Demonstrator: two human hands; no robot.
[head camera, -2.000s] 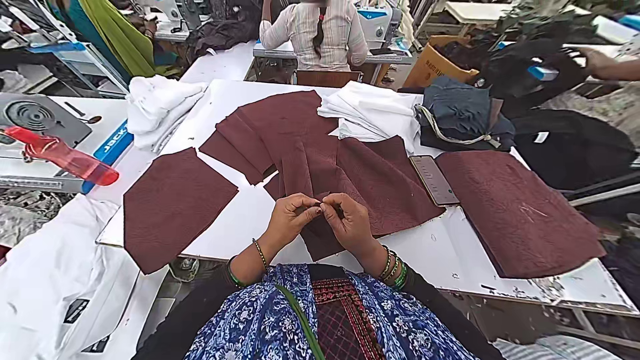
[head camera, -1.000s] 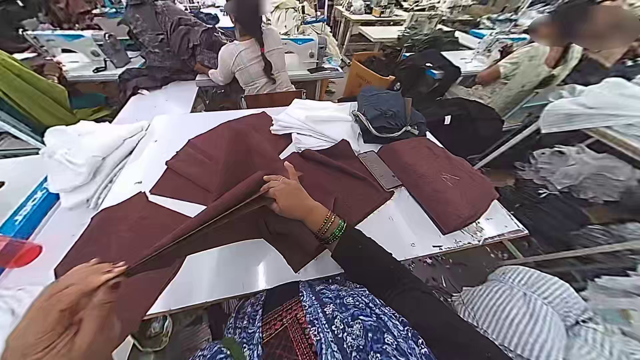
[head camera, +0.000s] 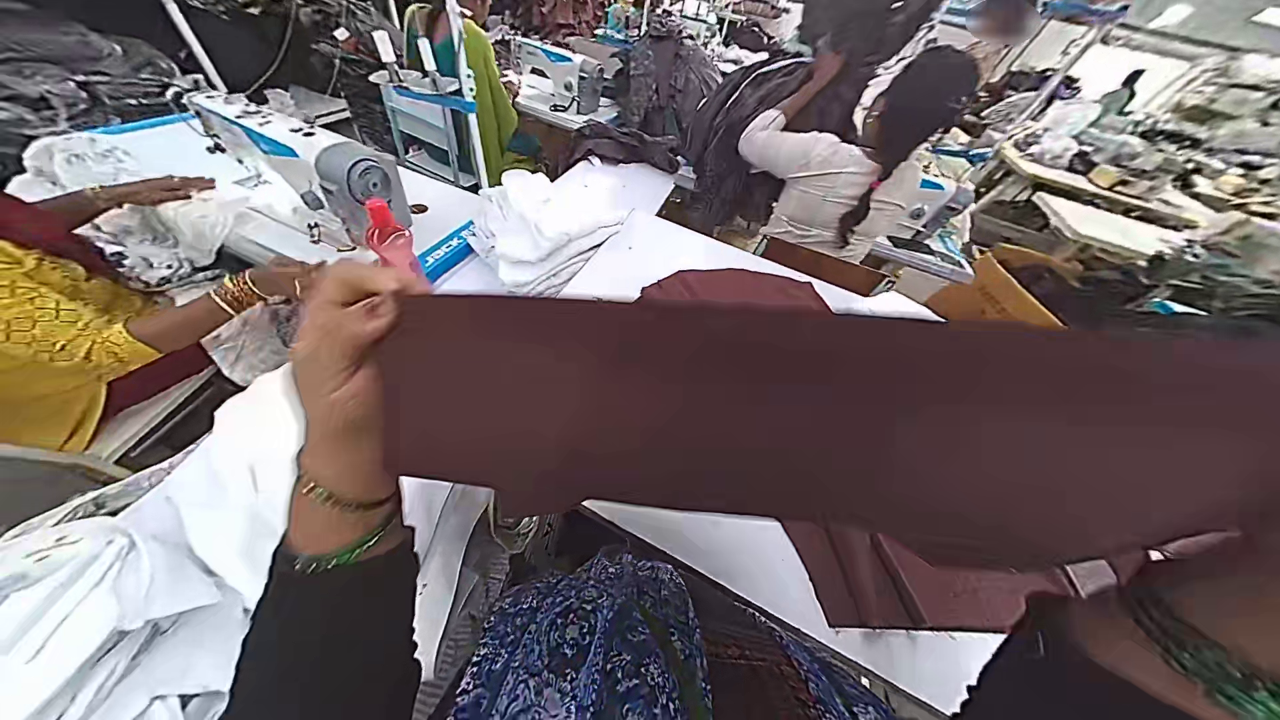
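Observation:
Raised across the view is a dark maroon fabric piece (head camera: 800, 430), its right end running out of the frame. My left hand (head camera: 345, 350) grips its left end between thumb and fingers. At the lower right, my right hand (head camera: 1190, 600) is blurred against the fabric's lower edge, and its fingers are mostly hidden. Other maroon fabric pieces (head camera: 940, 590) lie on the white table (head camera: 690, 545) below, and part of one (head camera: 735, 288) shows beyond the raised cloth.
Folded white cloth (head camera: 545, 235) lies at the table's far left, near a sewing machine (head camera: 310, 165) and a red plastic object (head camera: 392, 240). A co-worker's hands (head camera: 270, 285) are close to my left hand. White cloth (head camera: 130, 590) is heaped at the lower left.
The maroon fabric, low over the table a second ago, is now raised and spread across the view. The view has swung left, bringing in the co-worker at the left.

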